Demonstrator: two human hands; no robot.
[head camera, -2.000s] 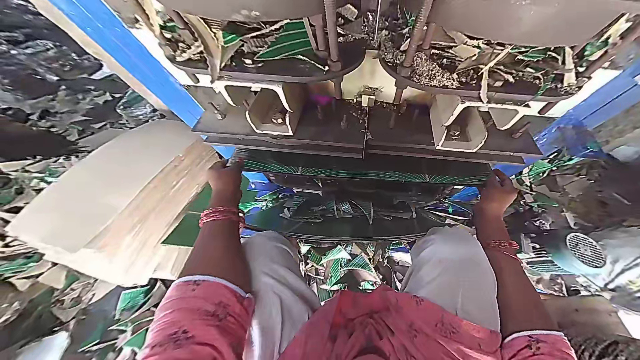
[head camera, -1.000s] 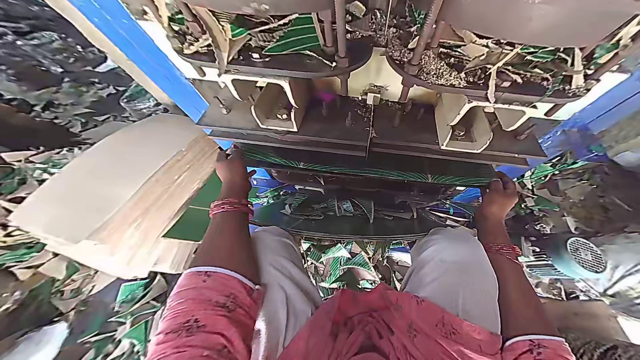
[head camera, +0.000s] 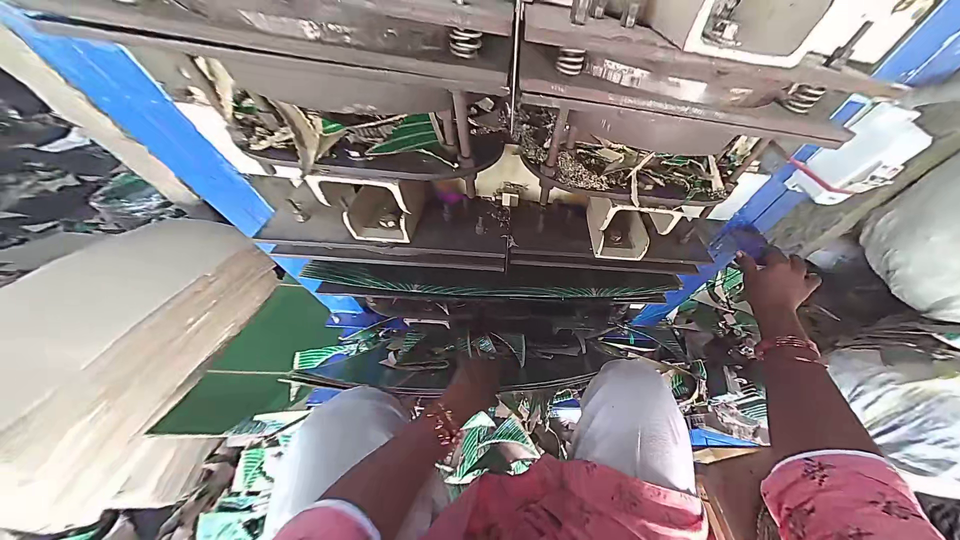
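A pressing machine with a blue frame (head camera: 150, 127) stands in front of me. My right hand (head camera: 776, 285) is raised beside the frame's right post, its fingers partly spread near a dark blue part (head camera: 748, 241). My left hand (head camera: 474, 375) reaches low between my knees to the dark lower tray (head camera: 555, 375), which bears green printed scraps (head camera: 514, 346); its fingers are in shadow, so I cannot tell whether they hold anything. Above it, a green printed sheet (head camera: 450, 283) lies under the machine's dark metal plates (head camera: 390, 251).
A tall stack of pale sheets (head camera: 135, 300) stands at the left, beside a flat green sheet (head camera: 240, 360). Scraps (head camera: 255, 465) litter the floor. A white switch box (head camera: 862, 150) is on the right post, with pale sacks (head camera: 915, 240) beyond it.
Both hands have left the ends of the green sheet. My left hand has moved down and inward to the lower tray; my right hand has moved outward to the right post. The view has shifted upward.
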